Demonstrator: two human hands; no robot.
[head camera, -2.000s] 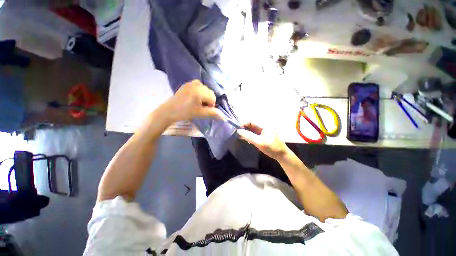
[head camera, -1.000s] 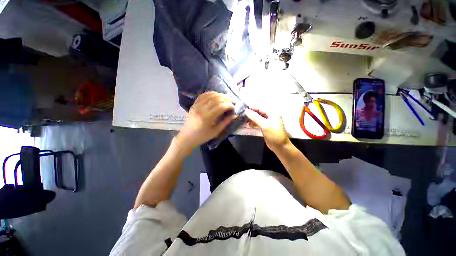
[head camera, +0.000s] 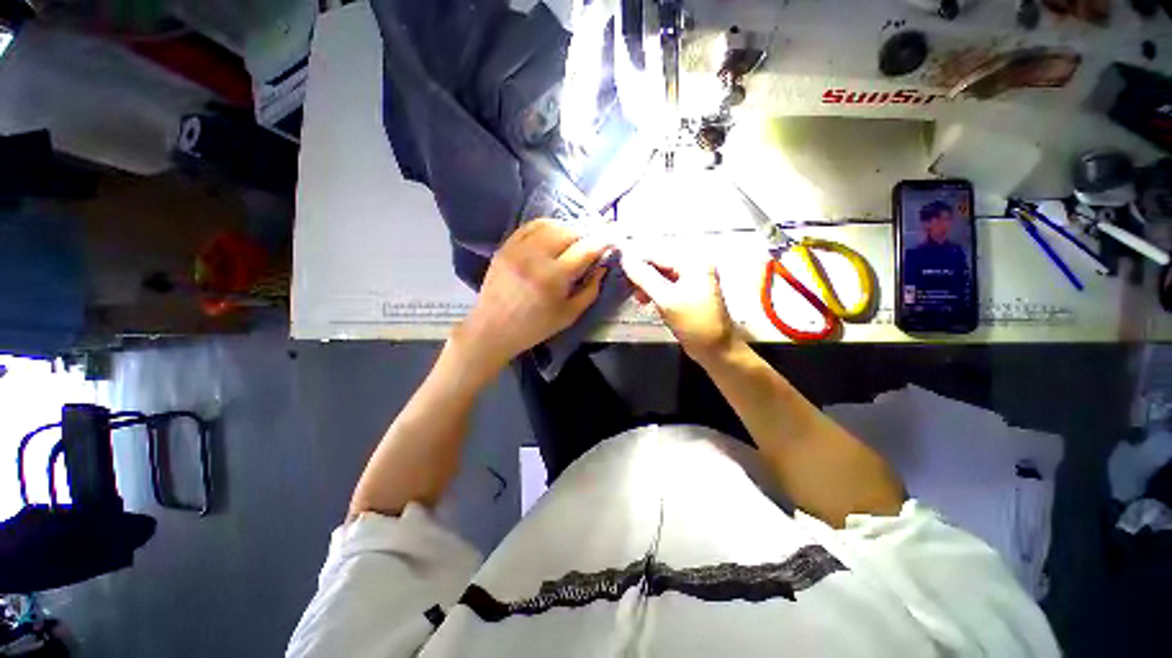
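The dark blue-grey garment (head camera: 469, 142) lies on the white table, runs from the back edge to the front edge, and hangs a little over it between my forearms. My left hand (head camera: 546, 285) grips the garment's edge with bent fingers near the table's front. My right hand (head camera: 681, 296) is beside it, with thumb and fingertips together at the same edge. The pinched part is small and washed out by the lamp, so its fold cannot be told. The needle area (head camera: 704, 129) is just beyond the hands, in glare.
Scissors with red and yellow handles (head camera: 820, 285) lie right of my right hand. A lit smartphone (head camera: 936, 257) and a blue V-shaped tool (head camera: 1047, 244) lie further right. The sewing machine (head camera: 835, 97) stands behind. A black metal-framed seat (head camera: 84, 469) is on the floor at left.
Since two seconds ago, the garment's edge and my left hand have come lower and closer to my right hand, onto the table's front. Since one second ago the hands have barely moved; the phone picture has changed.
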